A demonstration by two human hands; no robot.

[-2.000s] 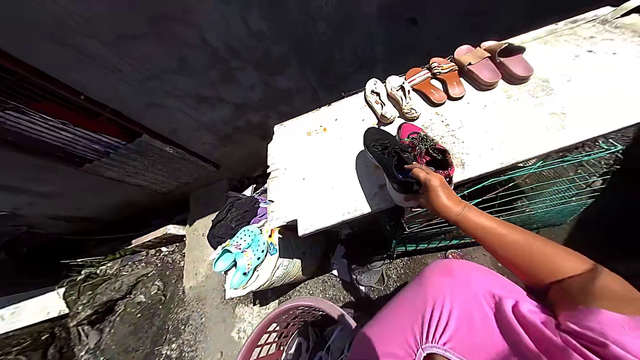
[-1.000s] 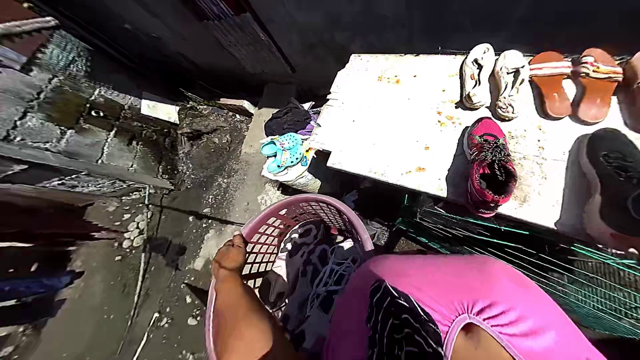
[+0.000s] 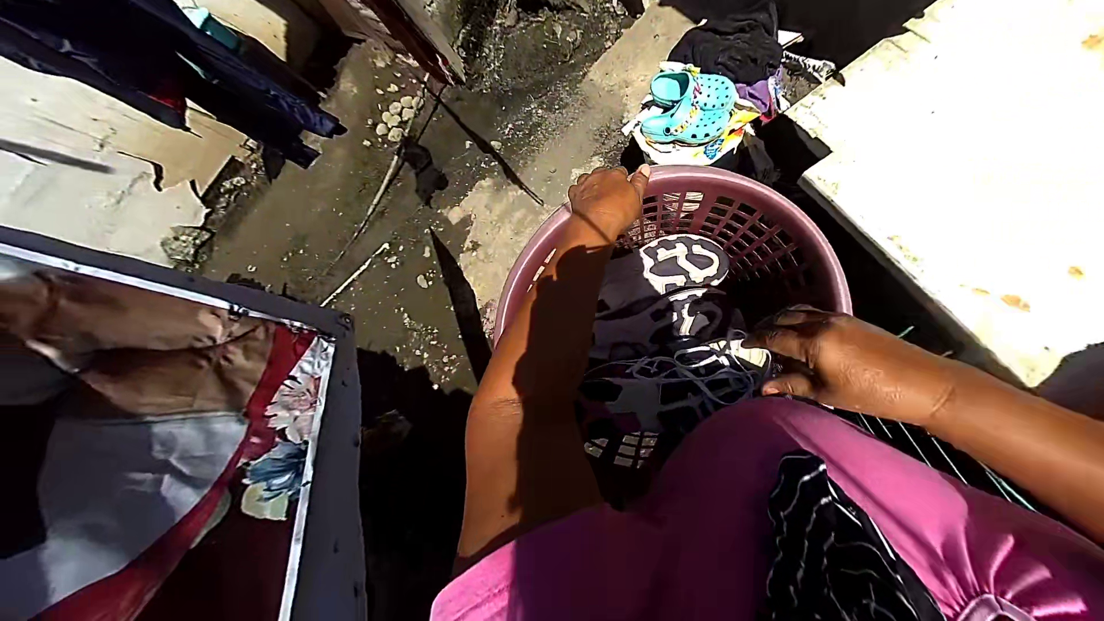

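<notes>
My left hand (image 3: 607,200) grips the far rim of a pink plastic laundry basket (image 3: 824,250), its fingers curled over the edge. Inside lie dark garments with a white print (image 3: 686,263) and a tangle of thin pale cords or laces (image 3: 703,371). At the basket's right side, my right hand (image 3: 806,358) is bent over the contents, with a whitish piece at its fingertips; whether the fingers close on it I cannot tell. The basket's near part is hidden by my left arm and my pink clothing.
Turquoise clogs (image 3: 690,108) rest on a white sack beyond the basket, beside a black cloth (image 3: 729,39). A white slab (image 3: 975,172) lies at right. A dark-framed panel with floral sheeting (image 3: 332,448) stands at lower left. Dark clothes (image 3: 233,78) hang at upper left.
The view has swung left, and the shoes on the slab have left it. My right hand, earlier on a dark shoe by the slab, is now at the basket. My left hand stays on the rim since one second ago.
</notes>
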